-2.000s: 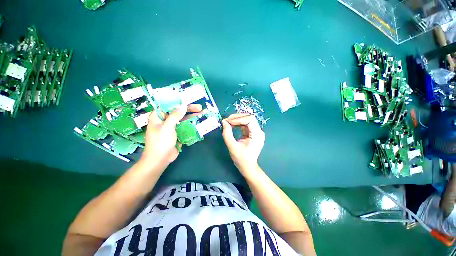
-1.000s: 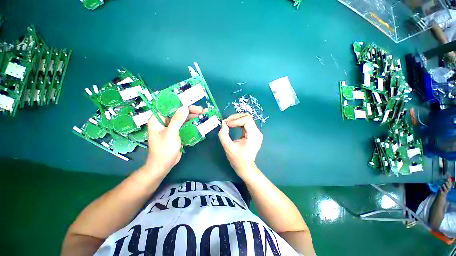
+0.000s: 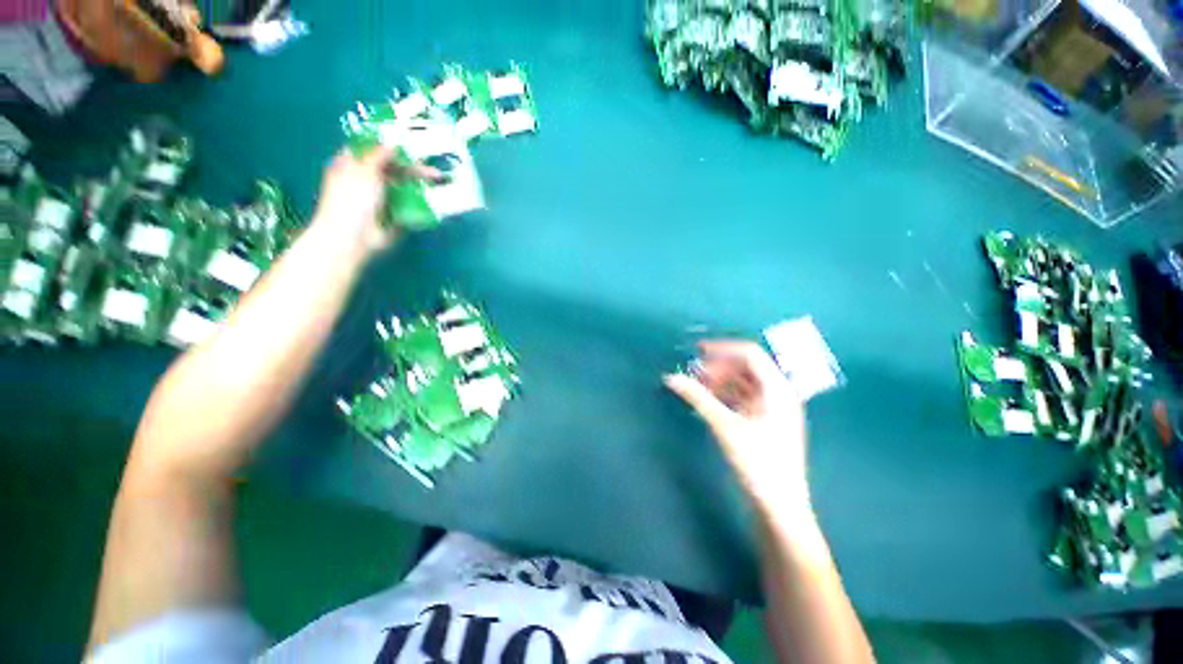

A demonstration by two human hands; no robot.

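Observation:
My left hand (image 3: 367,195) is stretched to the upper left and holds a green circuit board panel (image 3: 454,184), blurred by motion. The panel is at the near edge of a small group of boards (image 3: 510,104); I cannot tell if they touch. My right hand (image 3: 736,387) is over the place of the loose component pile, fingers curled and blurred. The hand mostly hides the pile, and I cannot tell if it pinches a part. A small white packet (image 3: 804,357) lies just right of it. The working stack of boards (image 3: 441,387) lies between my arms.
Rows of boards (image 3: 126,306) stand at the left. A large board heap (image 3: 778,65) lies at the top. A clear plastic box (image 3: 1025,175) is at upper right, with board heaps (image 3: 1066,340) below it. Part of an orange-brown object (image 3: 136,39) shows at upper left.
The view has shifted, showing more of the far side. My left hand has carried the panel from the middle to the far left. My right hand has left the panel and is over the pile.

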